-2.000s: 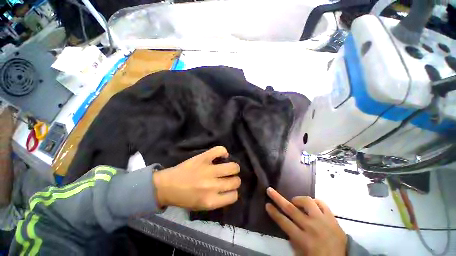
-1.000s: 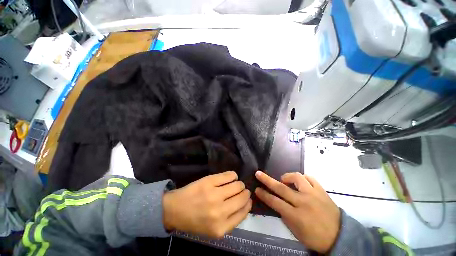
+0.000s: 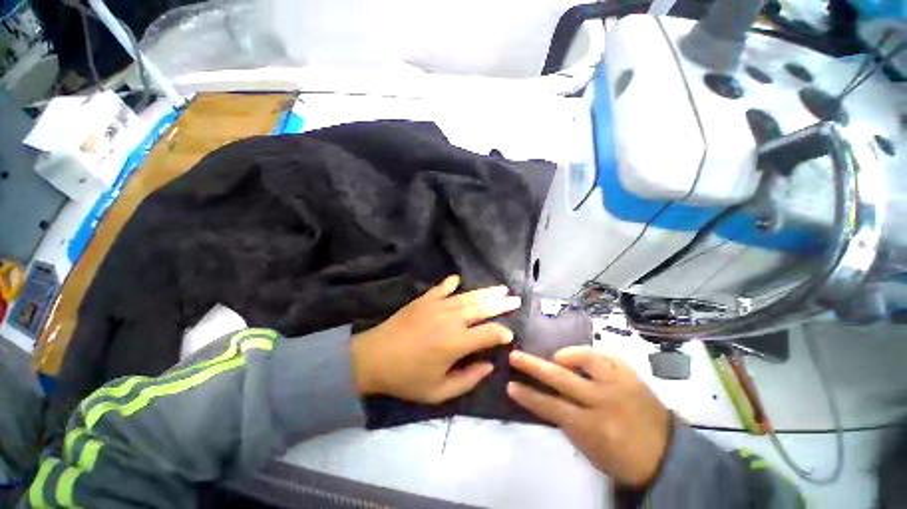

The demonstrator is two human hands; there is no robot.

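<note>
The dark garment (image 3: 328, 214) lies in a large soft heap left of the sewing machine head (image 3: 651, 129). Its right edge reaches the presser foot area, beside a smooth purplish-grey panel (image 3: 560, 333). My left hand (image 3: 438, 341) lies on the cloth with its fingers apart, fingertips near the garment's right edge. My right hand (image 3: 597, 403) is just right of it, fingers apart, its fingertips on the cloth's lower right part. Neither hand visibly pinches the cloth. The needle is hard to make out.
Slim yellow-green and red snips (image 3: 739, 390) lie right of the needle, near a dark phone (image 3: 771, 343). A tan board (image 3: 224, 121) edged with blue and a white box (image 3: 82, 139) are at the left. The measuring tape strip (image 3: 308, 489) runs along the front edge.
My left hand has moved up and right over the cloth, and its fingers are now spread. The garment's right edge is nearer the presser foot. The camera view has shifted.
</note>
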